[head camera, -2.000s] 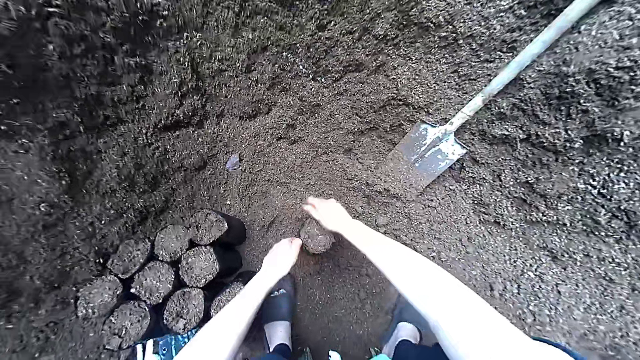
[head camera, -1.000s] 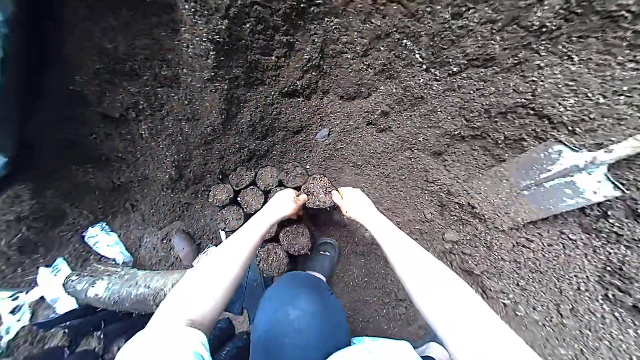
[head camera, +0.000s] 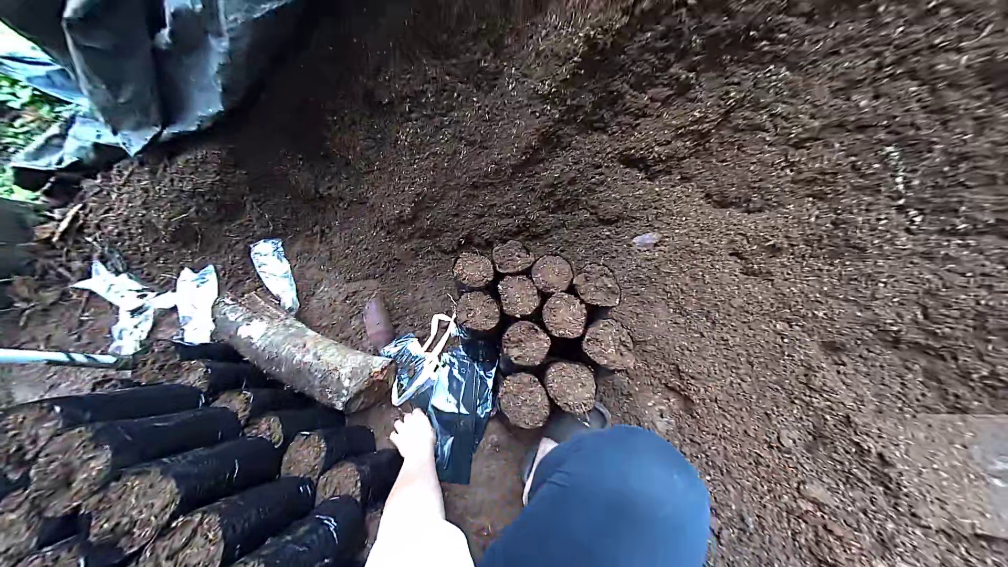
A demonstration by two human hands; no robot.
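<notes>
My left hand (head camera: 413,435) is at the left edge of a dark, shiny plastic bag bundle (head camera: 461,409) with a pale strap (head camera: 429,362) on top; whether the fingers grip it is unclear. My right hand is out of view. Just right of the bundle, several black bags filled with soil (head camera: 565,315) stand upright in a cluster, their round soil tops showing.
At lower left, several filled black bags (head camera: 228,520) lie on their sides beside a log (head camera: 303,350). Crumpled clear plastic (head camera: 197,303) and a brown object (head camera: 378,321) lie near it. A dark tarp (head camera: 157,63) hangs upper left. Loose soil (head camera: 787,315) slopes at right.
The soil-filled bag that both hands held is let go and stands in the cluster. My left hand has moved left to the plastic bundle; my right hand has left the view. The view has swung left.
</notes>
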